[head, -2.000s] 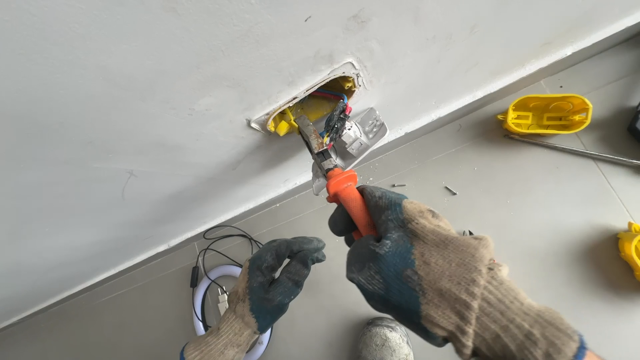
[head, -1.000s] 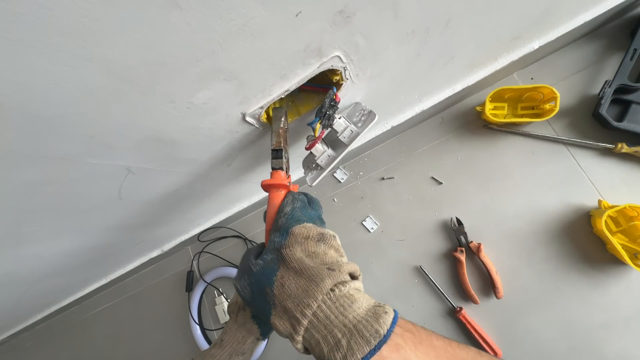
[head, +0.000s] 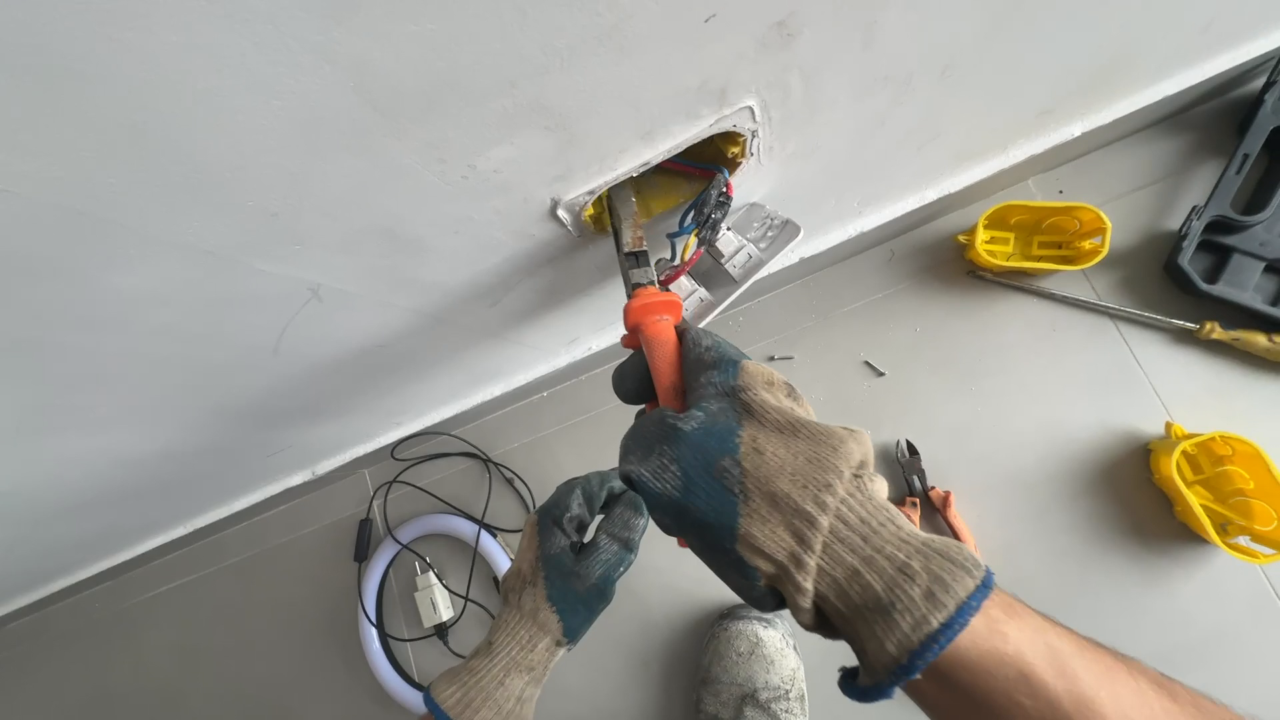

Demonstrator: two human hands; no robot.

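Observation:
My gloved right hand (head: 740,460) is closed on the orange handles of metal pliers (head: 655,335). The pliers' jaws reach into the left end of a yellow electrical box (head: 660,190) set in the wall. Whether they grip the box's edge cannot be told. Red, blue and yellow wires (head: 690,225) run from the box to a white socket plate (head: 745,262), which hangs tilted below the opening, right of the jaws. My gloved left hand (head: 590,540) is below and left of the right one, fingers curled, with nothing visible in it.
On the floor are a ring light (head: 375,630) with a cable and white adapter (head: 432,600), diagonal cutters (head: 925,495), a screwdriver (head: 1100,308), loose screws (head: 875,368), a yellow box (head: 1040,237), another yellow box (head: 1220,490) and a black tool case (head: 1235,210). A shoe (head: 752,665) stands below.
The pliers have moved from beside the wires to the box's left end. My left hand, mostly hidden behind the right one a second ago, shows again to its left.

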